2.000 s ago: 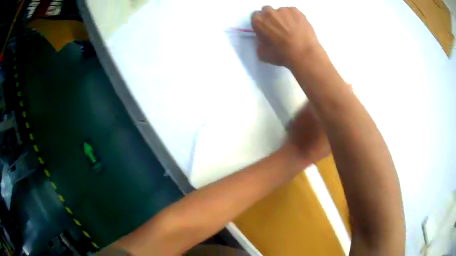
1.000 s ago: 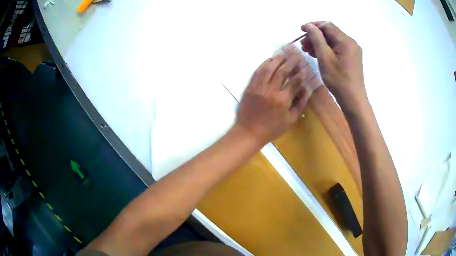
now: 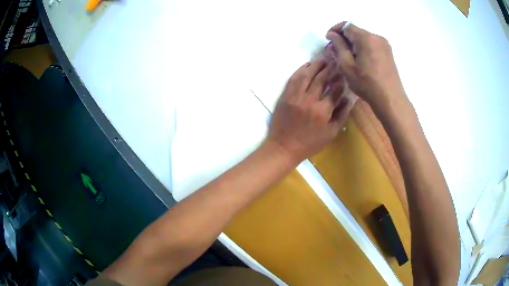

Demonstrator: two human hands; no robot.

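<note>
Two long tan pattern pieces (image 3: 296, 229) lie side by side on white fabric (image 3: 217, 134), with a white gap between them. My left hand (image 3: 307, 109) is pressed flat with spread fingers on the clear plastic ruler (image 3: 353, 100), over the upper end of the right-hand panel. My right hand (image 3: 363, 56) is closed just beyond the left fingertips, at the ruler's far end; the pen inside it is mostly hidden. A black pattern weight (image 3: 390, 234) lies on the right-hand panel. A thin dark line (image 3: 260, 101) shows on the white left of my left hand.
The white cutting table (image 3: 139, 72) has a grey edge at the left, above a dark green floor. An orange-yellow tool (image 3: 93, 4) lies at the far left. Folded white cloth (image 3: 491, 215) and a tan card (image 3: 491, 271) lie at the lower right. Another tan card is at the top right.
Both hands came together over the ruler, and the panels and weight came into fuller view. Over the last second my right hand moved slightly left, towards my left hand, which stayed nearly in place.
</note>
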